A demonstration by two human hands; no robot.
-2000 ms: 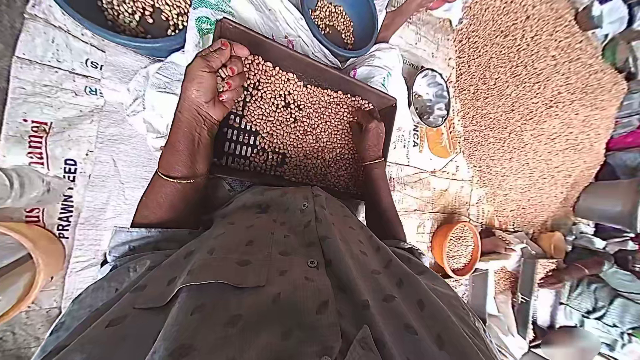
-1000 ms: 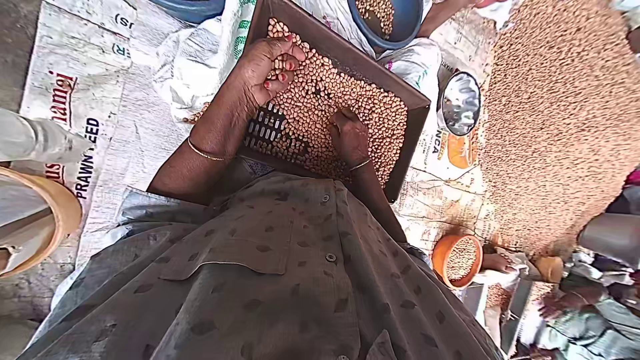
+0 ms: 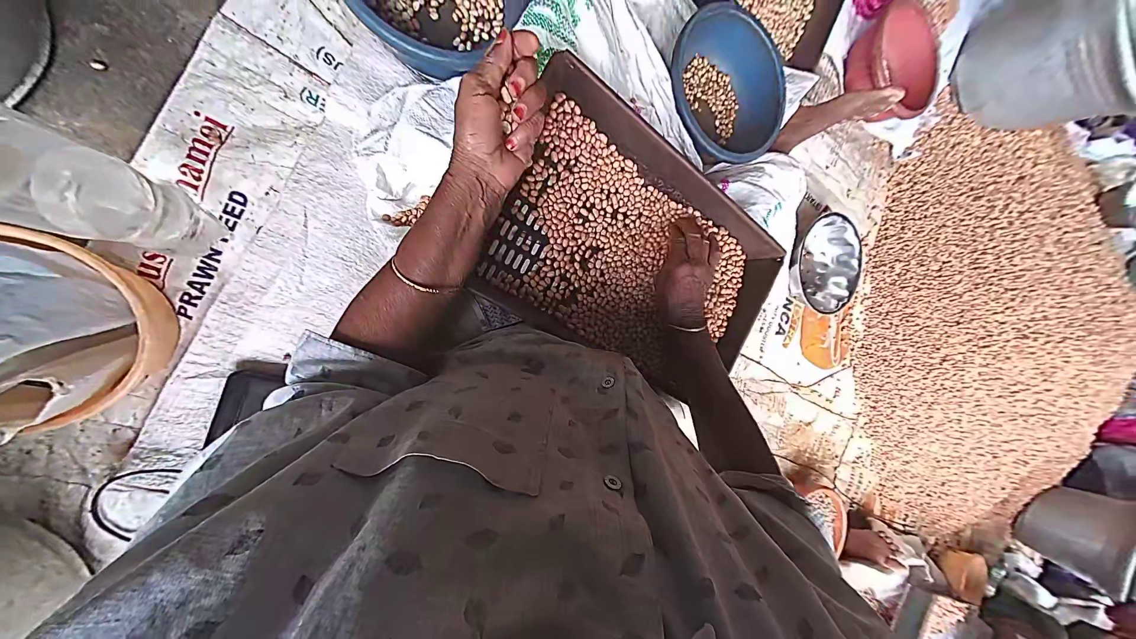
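Observation:
A brown plastic tray with a slotted bottom [image 3: 661,146] lies tilted before me, spread with pinkish nuts or beans [image 3: 603,204]. Its slots show bare at the left. My left hand [image 3: 504,111] is raised at the tray's upper left corner, its fingers curled around a few of the nuts. Down in the tray, at the right, my right hand [image 3: 690,271] rests on the nuts with fingers bent; whether it grips any is hidden. A blue tub [image 3: 444,62] with more nuts stands just past my left hand.
Behind the tray are a blue bowl [image 3: 754,53] with nuts and another person's hand [image 3: 839,115] at a red pot [image 3: 892,58]. A large nut heap [image 3: 985,311] spreads at right, beside a shiny metal bowl [image 3: 830,262]. An orange-rimmed tub [image 3: 155,328] stands at left on printed sacks.
My right hand has shifted rightward across the tray since one second ago. My left hand remains raised near the upper left corner with nuts in it. The view has shifted somewhat.

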